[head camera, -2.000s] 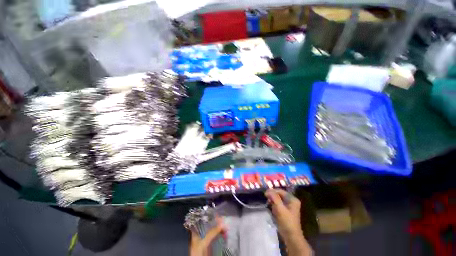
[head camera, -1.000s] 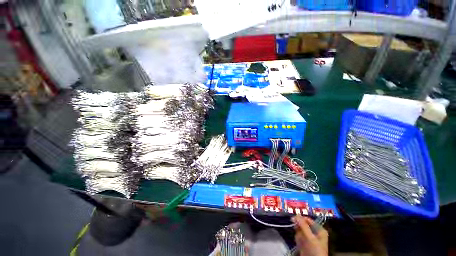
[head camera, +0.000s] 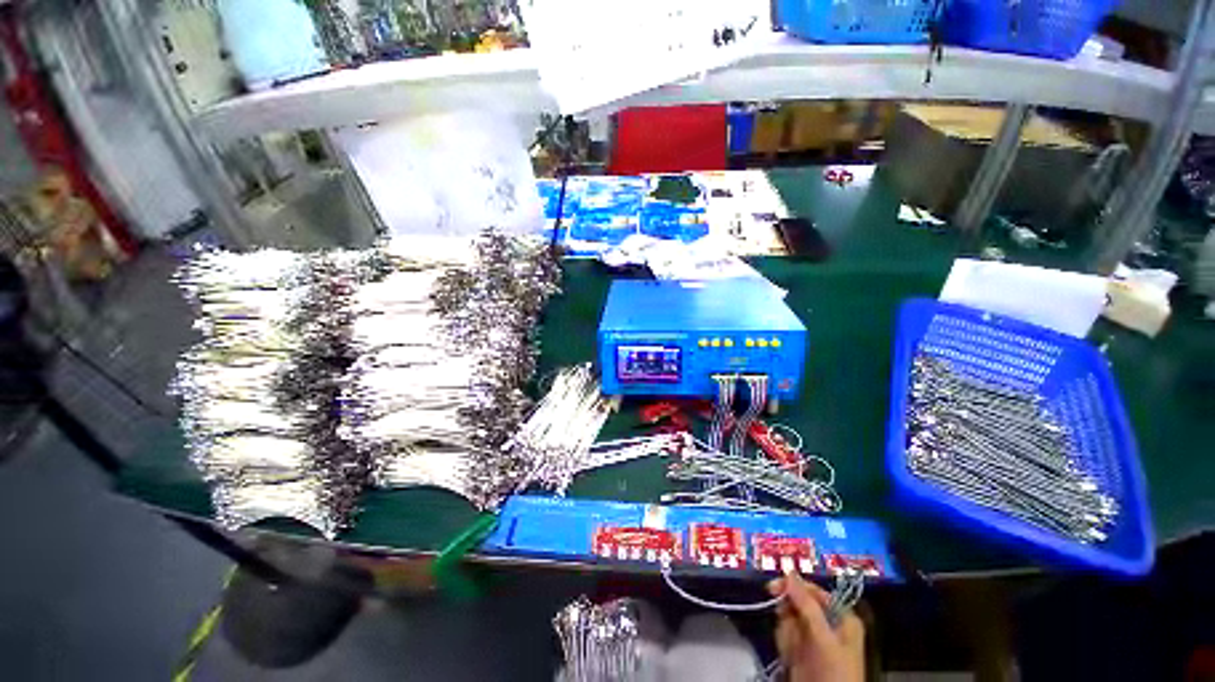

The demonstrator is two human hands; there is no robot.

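The blue test fixture (head camera: 560,526) lies along the bench's front edge with red blocks on it. A thin white cable (head camera: 720,605) hangs in a shallow arc, one end at the left red block, the other at my right hand (head camera: 818,632). My right hand's fingertips hold that end at a red block on the right part of the fixture. More grey cables show beside the right hand. A bundle of cables (head camera: 598,642) with silvery ends stands upright below the fixture. My left hand is not visible.
The blue tester (head camera: 702,327) stands behind the fixture, its grey leads (head camera: 726,413) in front. Large cable stacks (head camera: 413,366) lie left, a small loose pile (head camera: 566,424) beside them. A blue basket (head camera: 1133,460) of cables stands right. A shelf (head camera: 440,80) crosses above.
The view has tilted up and steadied since the first frame. My left hand, seen earlier at the bundle, is out of view. My right hand stays at the fixture with the cable end.
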